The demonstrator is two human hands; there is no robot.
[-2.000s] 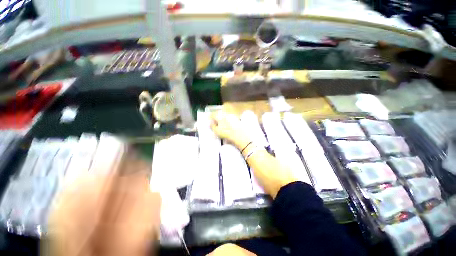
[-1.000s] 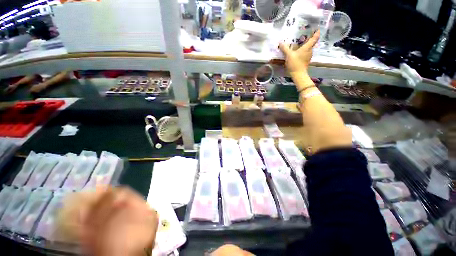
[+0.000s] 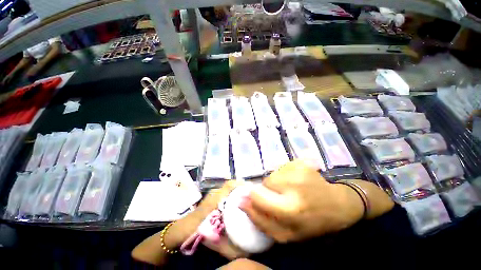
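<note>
A white rounded item with pink parts [image 3: 243, 224] is at the bottom centre, held between both hands. My left hand [image 3: 211, 203] is around its left side, partly hidden by the item and my right hand. A pink strap hangs beside it. My right hand [image 3: 303, 203] grips its upper right side. Behind the hands, a clear centre tray [image 3: 211, 183] holds two rows of bagged phones [image 3: 218, 153]. White empty bags [image 3: 182, 145] lie left of this tray, with more flat white bags [image 3: 161, 201] nearer me.
Bagged phones [image 3: 95, 192] stand in rows at left. Stacked clear trays [image 3: 372, 170] with sideways bagged phones are at right. A small fan [image 3: 170, 90], a metal upright [image 3: 179, 63], small bottles [image 3: 275, 44] and a red tray [image 3: 31, 105] are farther back. Another person's arm [image 3: 31, 66] is at upper left.
My right hand has come down from a white and pink item on the upper shelf. My left hand has moved right from the left tray. Both hands now hold the white item. The view has tilted down.
</note>
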